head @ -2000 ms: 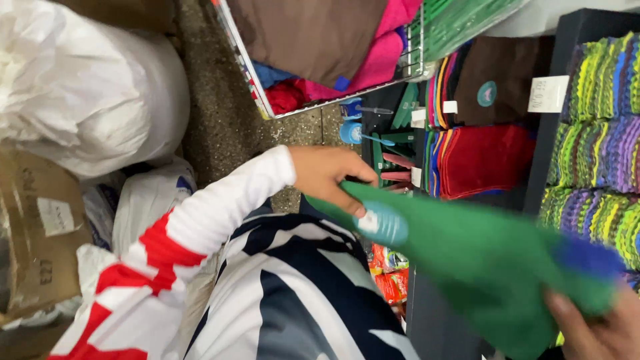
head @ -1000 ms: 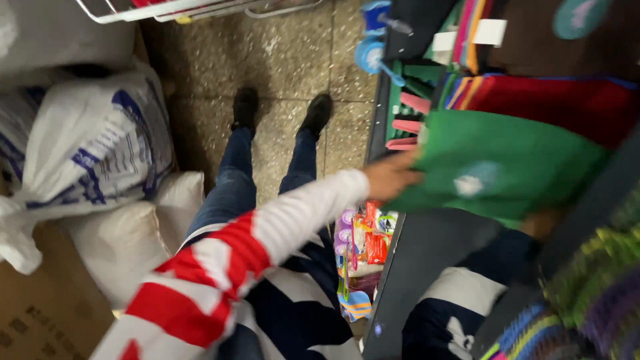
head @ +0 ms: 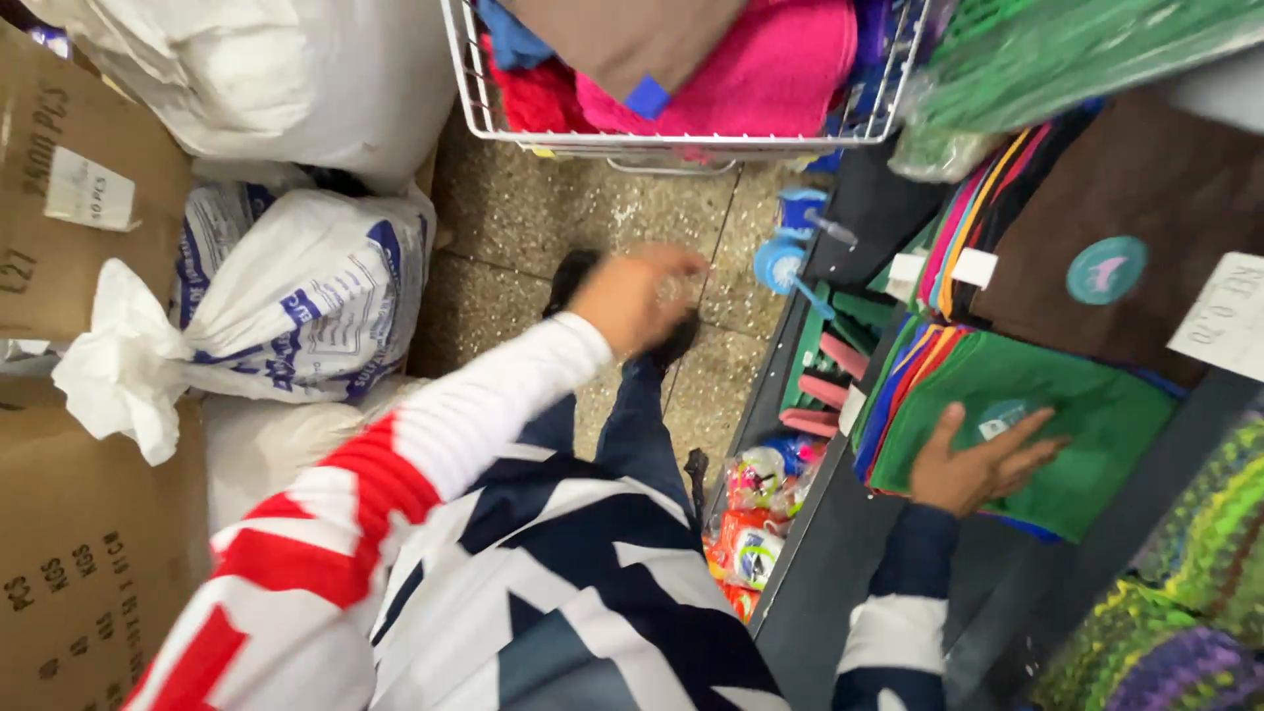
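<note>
My right hand point(head: 983, 462), in a navy and white sleeve, lies with spread fingers on a folded green cloth point(head: 1096, 434) bearing a round label. The green cloth tops a stack whose red, yellow and blue edges show at the left. Beside that stack sits another one topped by a brown cloth point(head: 1047, 227) with a round teal label. My left hand point(head: 642, 296), in a white and red sleeve, is blurred in the air above the floor, apart from the cloths; its fingers look bent, and I cannot make out whether anything is in them.
A white wire basket point(head: 691, 148) with pink, red and brown cloths stands at the top. White sacks point(head: 306, 296) and cardboard boxes point(head: 89, 553) line the left. Blue brushes point(head: 780, 262), pink-and-green items point(head: 825, 385) and packets point(head: 750, 543) sit along the dark shelf point(head: 820, 602), with multicoloured knitted goods point(head: 1165, 602) at lower right.
The green cloth, held up between both hands two seconds ago, now lies on the stack over the red cloth. My left hand has let go and moved left, away from it.
</note>
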